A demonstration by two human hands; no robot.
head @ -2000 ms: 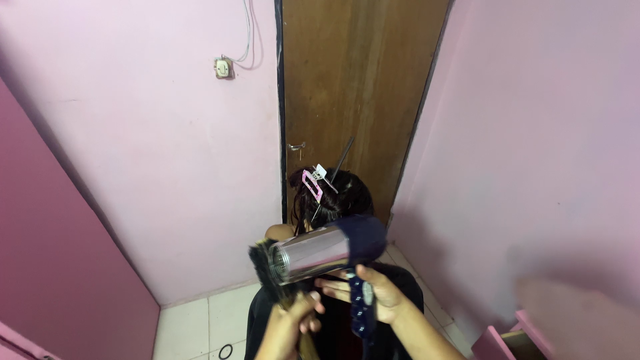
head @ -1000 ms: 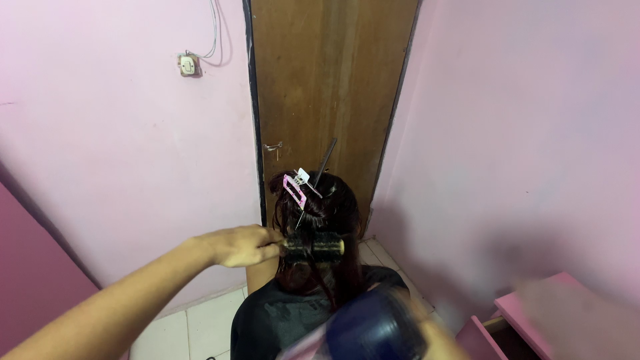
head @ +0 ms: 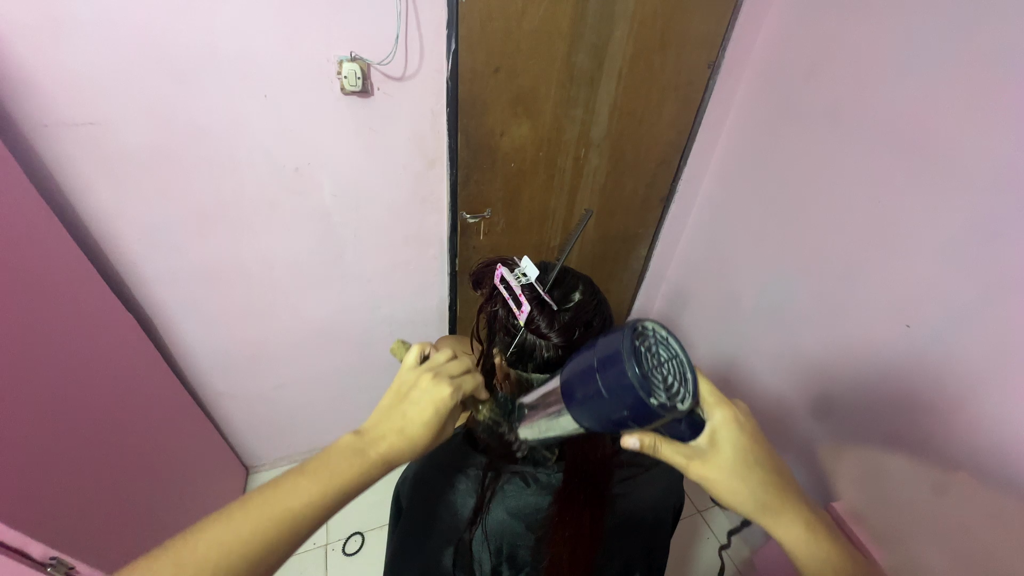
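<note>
My left hand is closed around a round hairbrush, its handle end poking out to the left and its bristles in the dark red hair low behind a seated person's head. My right hand grips a dark blue hair dryer by its handle; the silvery nozzle points left at the brush, very near the hair. A pink and white hair clip pins up the upper hair, and a dark tail comb is stuck in beside it. The person, seen from behind, wears a black cape.
Past the person's head stands a brown wooden door between pink walls, with a light switch to its left. A pink panel fills the left side. On the tiled floor are a black coiled hair tie and a dark cord.
The dryer, low and away from the head a second ago, is now up beside the brush. Two seconds ago brush and dryer were together in front of me; the brush has since entered the hair.
</note>
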